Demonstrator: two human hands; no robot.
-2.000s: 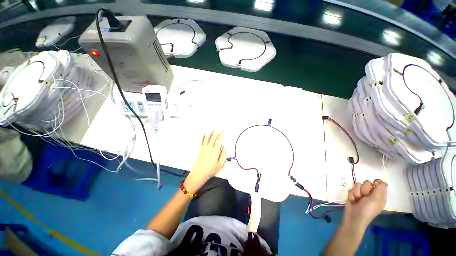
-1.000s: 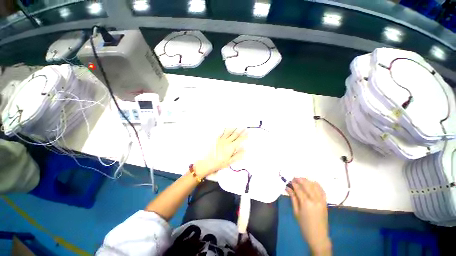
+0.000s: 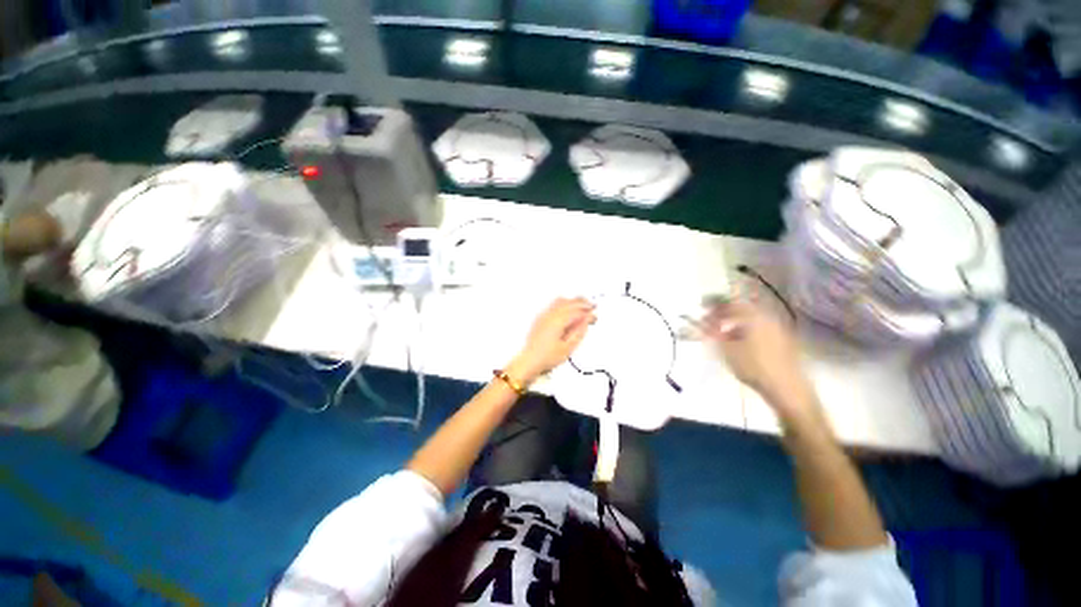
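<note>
A white panel (image 3: 640, 409) lies on the bench in front of me and overhangs its near edge. A thin dark wire harness (image 3: 673, 338) curves on it. A slim white bar-shaped unit (image 3: 608, 446) hangs at the bench edge by my lap, at the wire's lower connector. My left hand (image 3: 557, 333) is at the panel's left side, fingers bent over the harness; whether it grips the wire is unclear. My right hand (image 3: 741, 338) is blurred, raised right of the panel; its fingertips are too blurred to tell what they hold.
Stacked panels (image 3: 895, 225) stand at right, more panels with white leads (image 3: 166, 237) at left. A beige-grey power box (image 3: 368, 178) and a small meter (image 3: 416, 249) are at back left. Two panels lie on the green conveyor (image 3: 557, 196). A loose harness (image 3: 771, 288) lies beyond my right hand.
The view has shifted. My right hand has moved from the panel's lower right connector up and away to the right. My left hand has gone from spread flat to bent fingers at the panel's left side.
</note>
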